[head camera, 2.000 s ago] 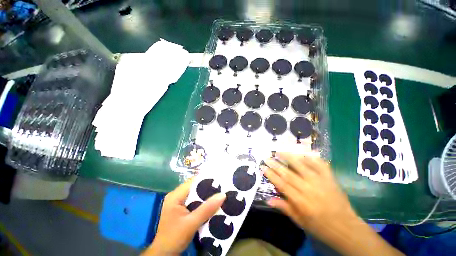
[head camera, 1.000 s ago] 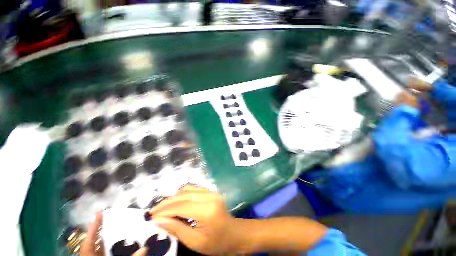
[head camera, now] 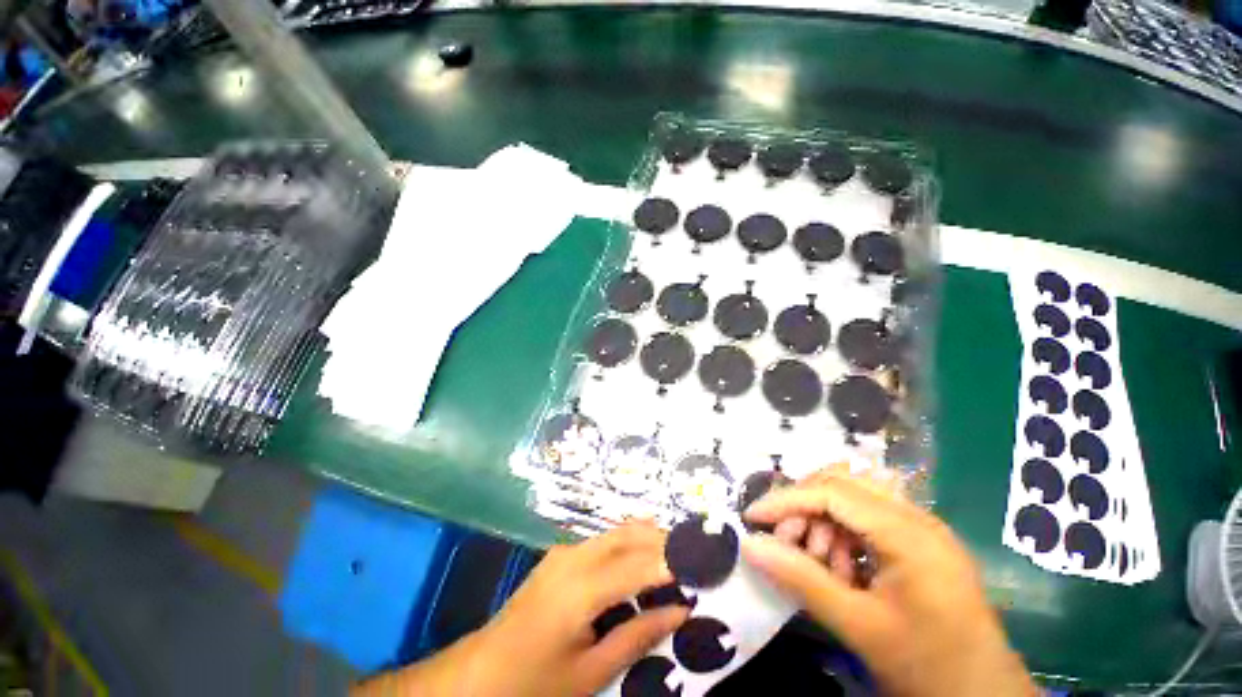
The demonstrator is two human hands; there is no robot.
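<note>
A clear blister tray [head camera: 926, 313] lies in front of me with rows of round modules. The upper four rows are covered in black. In the nearest row, the three left modules [head camera: 635, 463] show gold and whitish circuitry, and a black disc shows beside my right fingers. My left hand [head camera: 579, 599] holds a white sticker sheet [head camera: 746, 616] with black notched pads over the tray's near edge. My right hand [head camera: 885, 565] is at the sheet's upper end, thumb and forefinger close together near a black disc; whether it holds a pad is unclear.
Spare sticker sheets [head camera: 1071, 422] lie right of the tray, with part of a white fan [head camera: 1216, 579] at the right edge. White backing papers [head camera: 436, 279] and a stack of clear trays [head camera: 218, 300] are on the left. A blue stool or box [head camera: 361, 579] is below the bench.
The view swung right and has come back. One second ago, fingers of my right hand were at the sheet; two seconds ago, that hand lay flat over the near row. More uncovered modules now show.
</note>
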